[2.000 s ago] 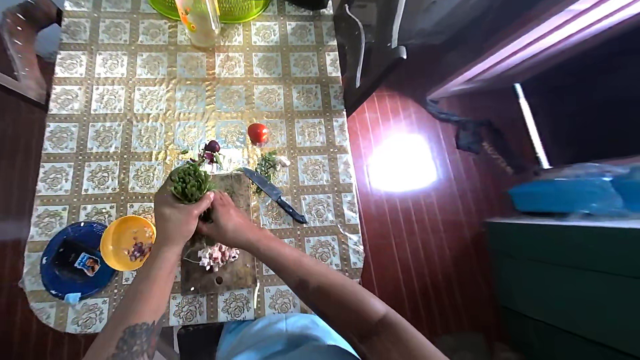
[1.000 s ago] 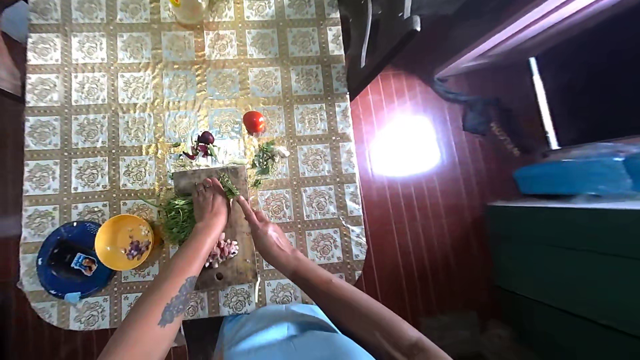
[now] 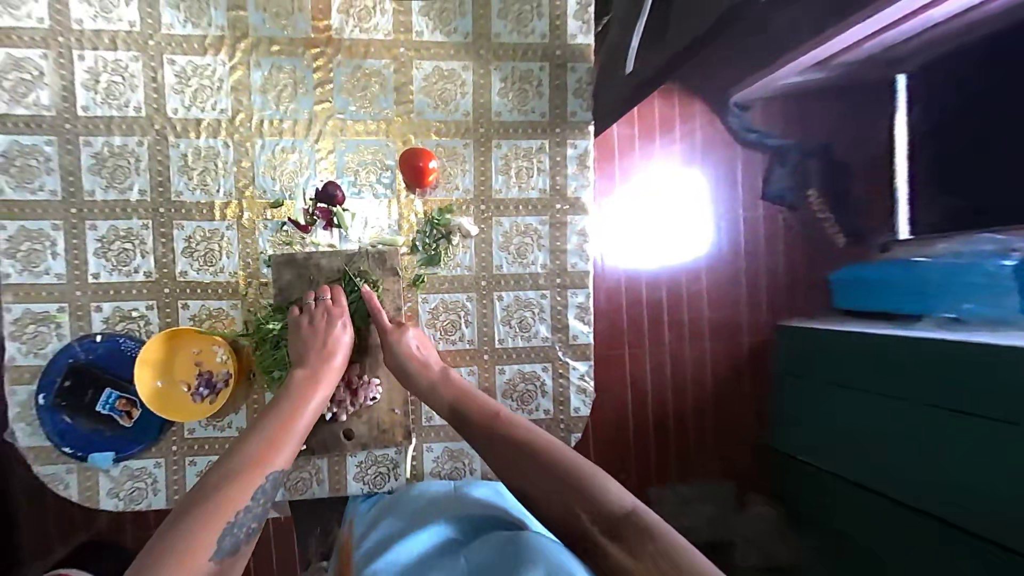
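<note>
A wooden cutting board [image 3: 336, 268] lies on the patterned tablecloth. My left hand [image 3: 322, 332] presses down on a bunch of leafy green herbs [image 3: 270, 340], which sticks out past the board's left edge. My right hand [image 3: 406, 352] is closed on a knife, its index finger along the top; the handle is hidden in the hand and only a little of the blade shows. Cut greens [image 3: 360, 280] lie about the blade. Chopped pinkish pieces [image 3: 356, 394] sit lower on the board, between my forearms.
A yellow bowl [image 3: 172, 376] with chopped purple bits overlaps a blue plate [image 3: 60, 428] holding a black phone-like object [image 3: 84, 392]. Beyond the board are a red onion [image 3: 330, 194] with peelings, a tomato [image 3: 418, 169], and green sprigs [image 3: 433, 236] beside a pale bulb [image 3: 464, 227].
Two seconds ago both hands held the herbs bunched above the board and the knife lay on the cloth at right. Now the herbs are down on the board and the knife is in my right hand.
</note>
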